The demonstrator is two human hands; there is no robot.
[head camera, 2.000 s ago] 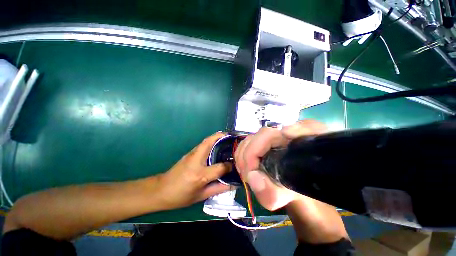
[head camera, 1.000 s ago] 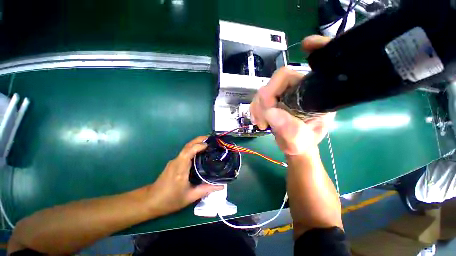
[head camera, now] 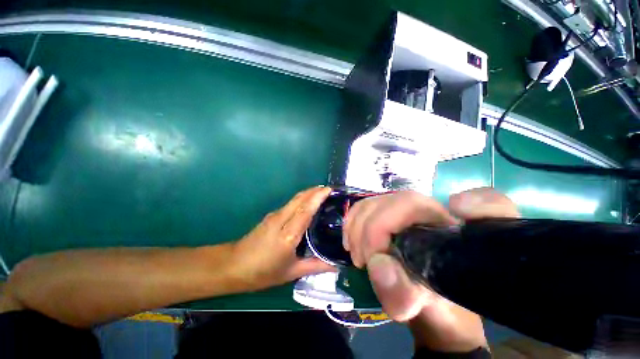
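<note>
The camera housing [head camera: 324, 231], round with a white rim and black inside, lies at the near edge of the green bench on its white base [head camera: 323, 291]. My left hand [head camera: 284, 238] grips its left side. My right hand [head camera: 400, 245] is closed around the front of the thick black electric screwdriver [head camera: 533, 270], over the right part of the housing. The driver tip is hidden behind my fingers. A bit of red wire [head camera: 347, 206] shows beside them. The screw feeder [head camera: 435, 126] stands just beyond the housing.
A metal rail [head camera: 175, 41] crosses the bench behind. White parts [head camera: 24, 119] stand at the far left. Another camera unit [head camera: 551, 66] with a thin white cord sits at the far right. A black cable [head camera: 533, 165] loops at the right.
My right hand has brought the screwdriver from the feeder's front back over the housing. The coloured leads, spread to the right before, are now mostly hidden. My left hand still holds the housing.
</note>
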